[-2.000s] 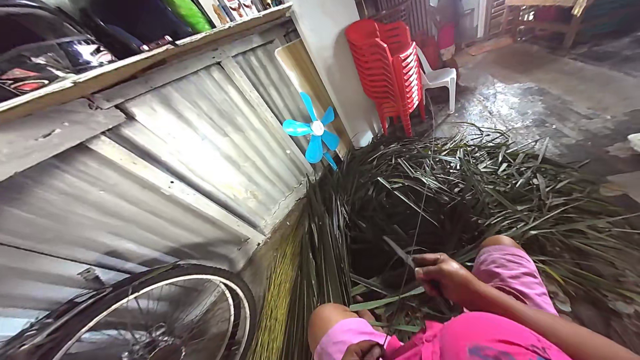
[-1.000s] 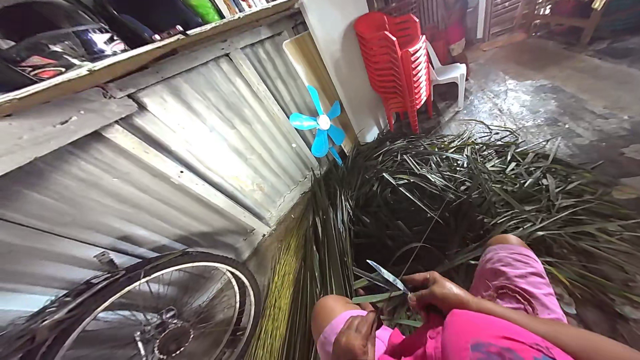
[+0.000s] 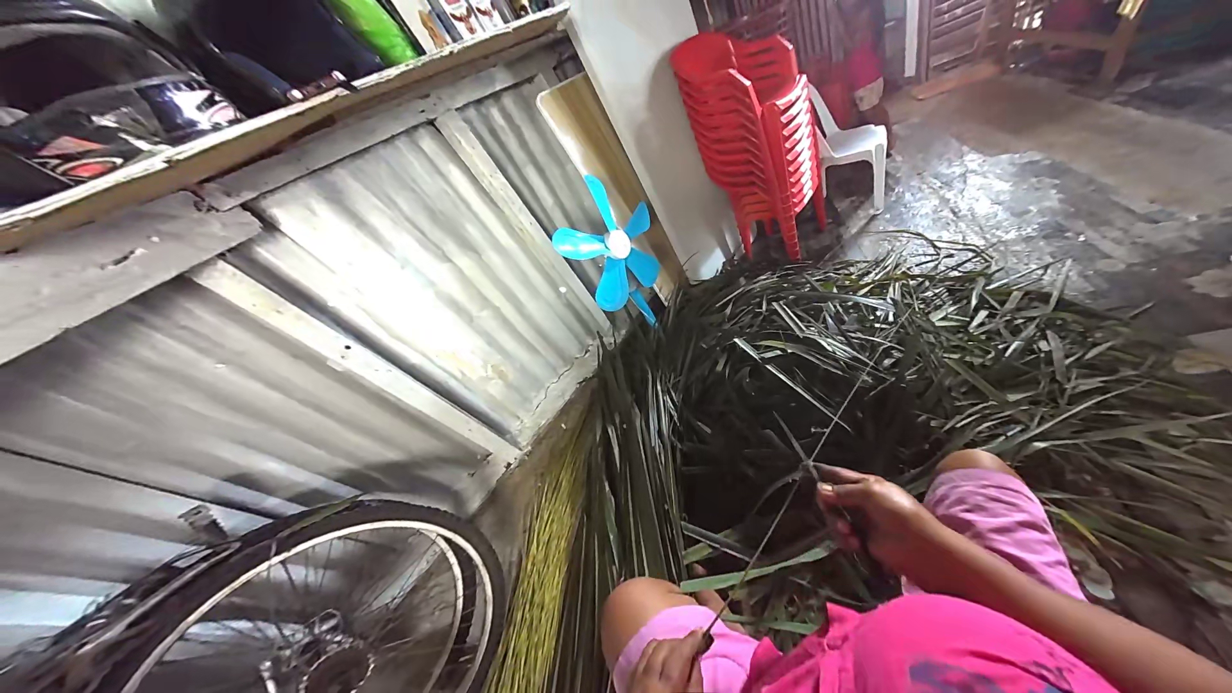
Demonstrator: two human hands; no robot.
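Note:
My right hand [image 3: 876,515] is closed around a knife [image 3: 797,452] in front of my right knee, its blade pointing up and to the left. A thin leaf rib [image 3: 770,529] runs diagonally past the blade; its lower end is pinched in my left hand [image 3: 669,659], which rests by my left thigh. Long green palm leaves [image 3: 924,337] lie in a big heap before my knees. Green leaf strips [image 3: 760,573] lie between my legs. A bundle of thin yellow-green ribs [image 3: 549,568] lies left of my left knee.
A bicycle wheel [image 3: 385,525] leans at the lower left by the corrugated metal wall [image 3: 385,279]. A blue fan [image 3: 617,243] stands near the wall. Stacked red plastic chairs [image 3: 751,135] and a white chair [image 3: 855,140] are behind the heap. A shelf edge [image 3: 289,120] runs above the wall.
My left hand has moved down and away from my right hand since one second ago, and the thin rib now stretches between them. The knife stays in my right hand.

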